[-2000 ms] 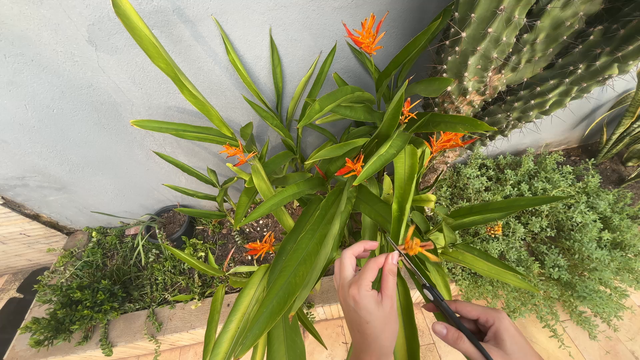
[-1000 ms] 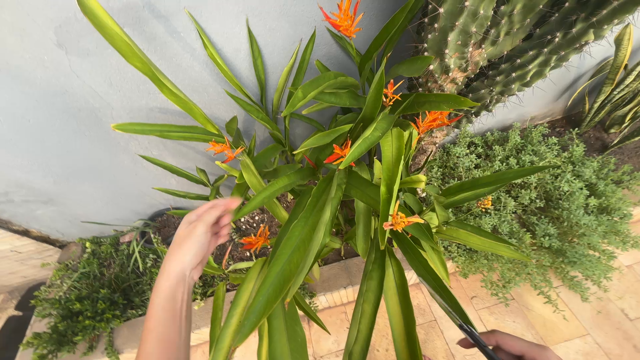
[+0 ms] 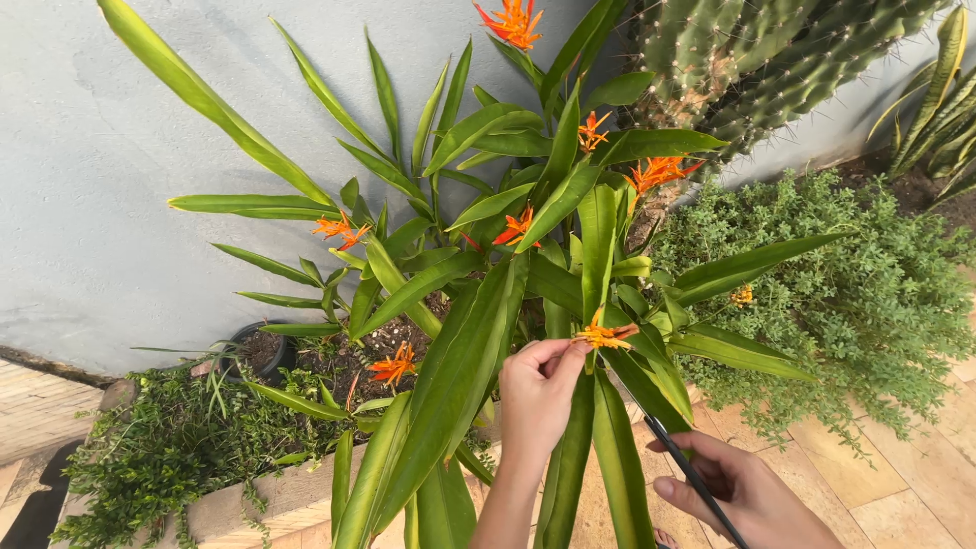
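My left hand [image 3: 543, 381] pinches the left edge of an orange heliconia flower [image 3: 606, 333] between thumb and fingertips. Some of that flower's tips look brown and dry. Below and to the right, my right hand [image 3: 724, 488] holds a slim tool with black handles [image 3: 690, 469], probably scissors or shears. Its thin metal end points up and left, reaching in under the flower; whether its blades are apart cannot be told. Long green leaves [image 3: 473, 366] surround both hands, and more orange flowers [image 3: 657, 174] stand higher on the plant.
A spiny cactus [image 3: 701, 69] leans by the grey wall [image 3: 114, 168] at upper right. A bushy green shrub [image 3: 823, 282] grows at right. On the left are a black pot [image 3: 284, 358] and low plants [image 3: 152, 457] behind the bed's stone edge [image 3: 282, 488]. Tiled floor [image 3: 839, 465] shows below.
My left hand, off the flower and over the leaves at left one second ago, has come back right to pinch it. My right hand has moved up and left with the black-handled tool.
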